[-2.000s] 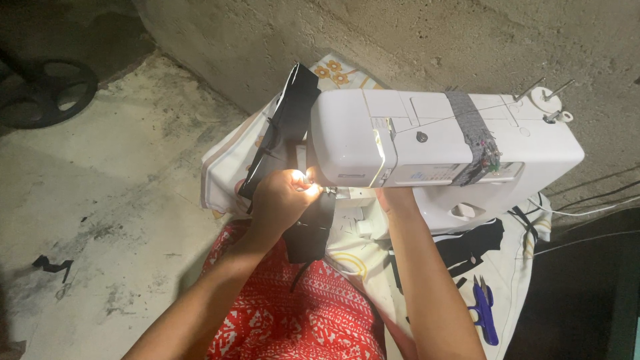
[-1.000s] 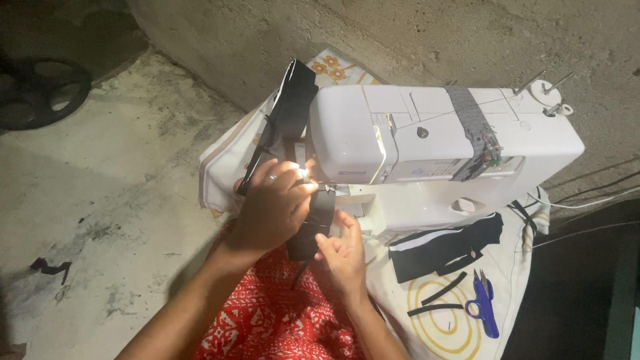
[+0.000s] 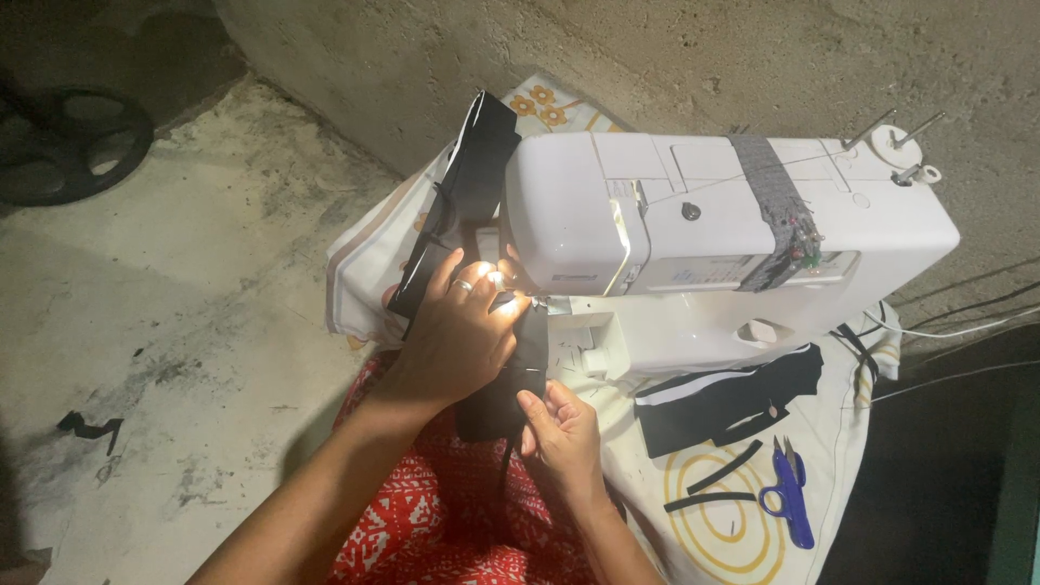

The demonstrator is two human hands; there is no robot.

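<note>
A white sewing machine (image 3: 699, 211) stands on a cloth-covered table, a grey band with pins around its arm. Black fabric (image 3: 479, 179) runs along the left of the machine's head and down past the needle area toward my lap. My left hand (image 3: 463, 333), with a ring on one finger, lies on this fabric beside the lit needle area; the needle itself is hidden. My right hand (image 3: 565, 439) pinches the near part of the same fabric between thumb and fingers, below the machine's bed.
Another black fabric piece with a white strip (image 3: 731, 398) lies right of my right hand. Near it are narrow black strips (image 3: 723, 467) and blue-handled thread snips (image 3: 788, 496). A concrete wall (image 3: 455, 65) rises behind. Black scraps (image 3: 89, 426) lie on the floor; a black wheel (image 3: 73, 146) is at far left.
My right hand has come from beside the machine's bed, under its arm, to the near part of the black fabric. My left hand stays by the needle area.
</note>
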